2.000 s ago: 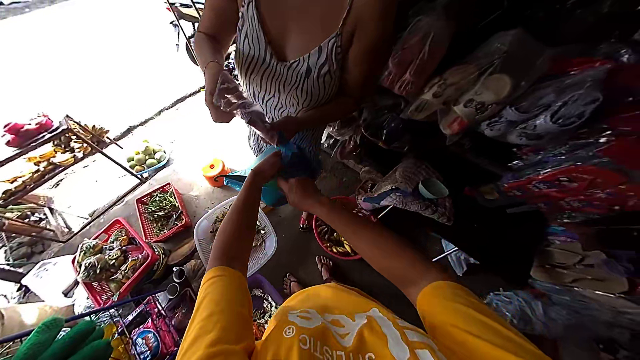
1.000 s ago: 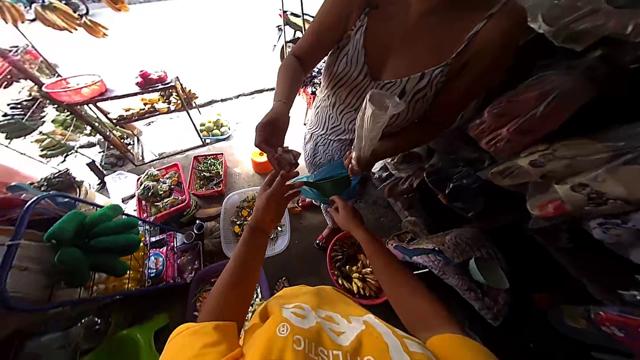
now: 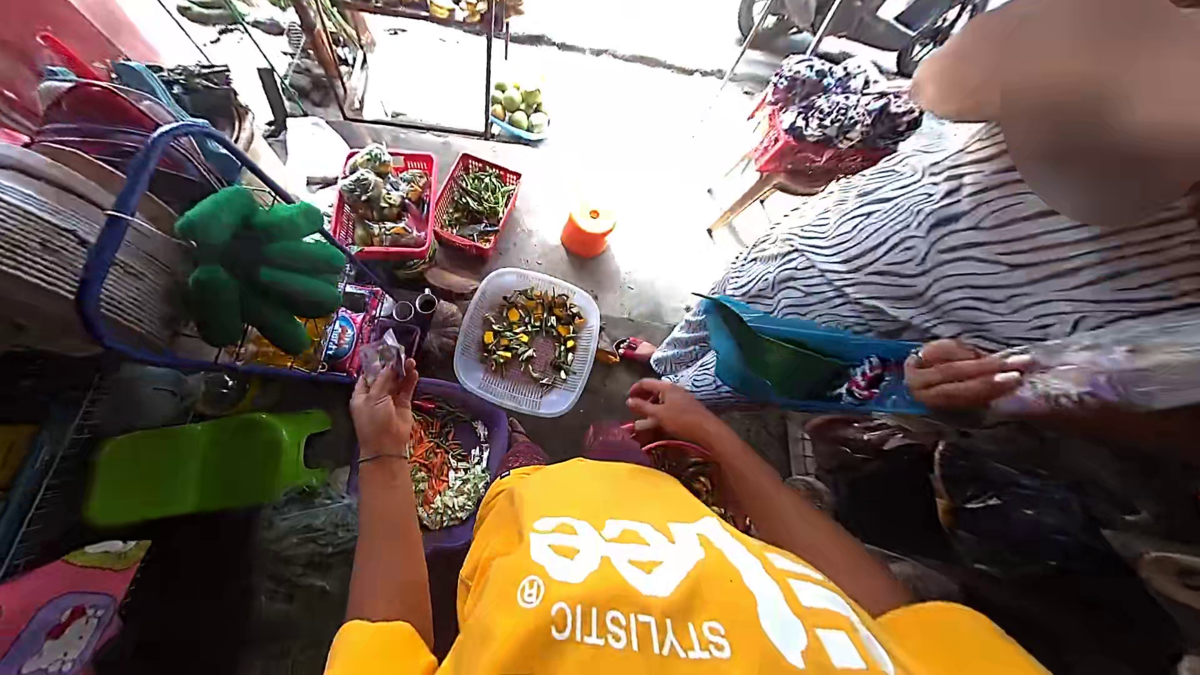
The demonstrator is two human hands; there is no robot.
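My left hand point(image 3: 384, 412) is raised beside the purple basin point(image 3: 497, 422) and grips a small crumpled, purplish item point(image 3: 382, 358), perhaps a folded banknote. Holding nothing visible, my right hand point(image 3: 670, 412) has its fingers loosely curled, right of the white plastic basket point(image 3: 459, 366) of green and yellow produce. At the right, another person's hand point(image 3: 956, 375) holds a blue plastic bag point(image 3: 881, 347) with something green inside, and a clear plastic bag point(image 3: 1106, 366). The purple basin bears red and orange chillies and pale chopped pieces.
Two red baskets point(image 3: 429, 216) point(image 3: 516, 192) of vegetables and an orange container point(image 3: 589, 232) stand on the floor ahead. At left are a green knitted glove point(image 3: 262, 267) on a blue-framed rack point(image 3: 94, 253) and a green plastic stool point(image 3: 197, 469). The other person, in a striped dress point(image 3: 919, 244), stands close at right.
My hands have moved apart; the left is now over by the purple basin with the small item. The blue bag, which my right hand touched, is now in the other person's hand. The view has shifted.
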